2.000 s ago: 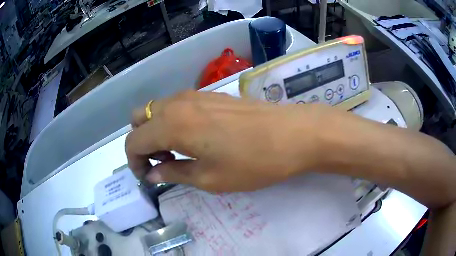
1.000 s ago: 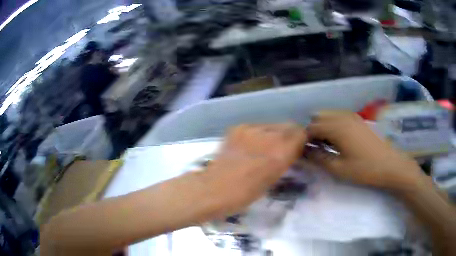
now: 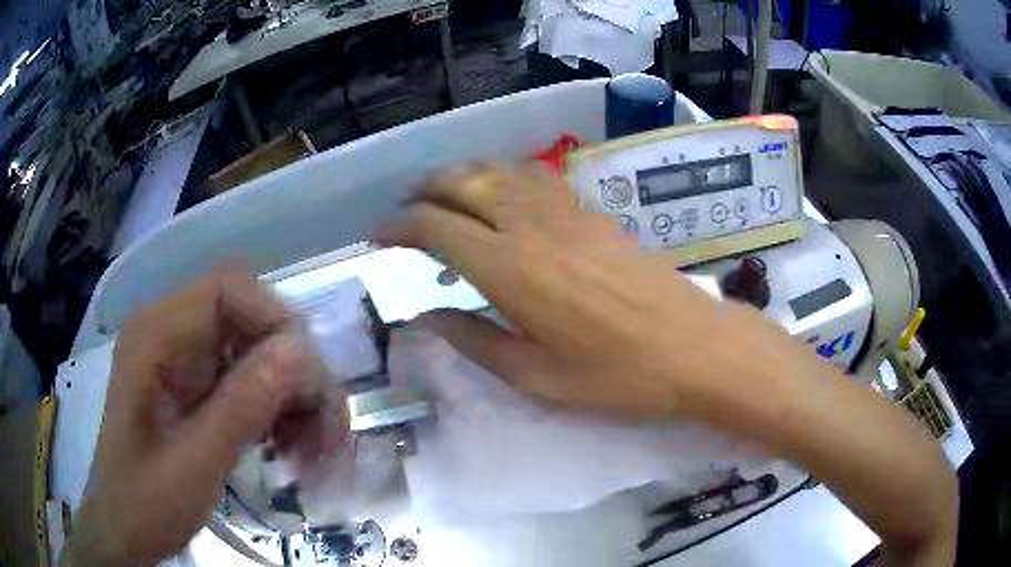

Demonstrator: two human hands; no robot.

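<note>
My left hand (image 3: pixel 205 404) is blurred at the lower left, fingers curled beside the left end of the off-white machine head (image 3: pixel 821 297). Whether it pinches thread cannot be seen. My right hand (image 3: pixel 554 288) is over the middle of the machine, thumb and fingers apart, with nothing visible in it. The white paper sheet (image 3: pixel 532 449) lies over the machine arm, partly under my right hand and forearm. The white lamp box (image 3: pixel 341 321) and a shiny metal plate (image 3: pixel 388 408) show between my hands. Small metal parts (image 3: pixel 344 545) are low at the left end.
The control panel (image 3: pixel 721 188) stands behind my right forearm, with a navy cone (image 3: pixel 640 105) behind it. A pale tub (image 3: pixel 333 172) with a red bag (image 3: pixel 558 153) runs along the back. The handwheel (image 3: pixel 890 271) and slotted tray (image 3: pixel 929 408) are right. A dark tool (image 3: pixel 715 509) lies in front.
The view swung left, then back right. My left hand has come into view and is now apart from my right hand, which has opened and moved up and right from the machine's left end.
</note>
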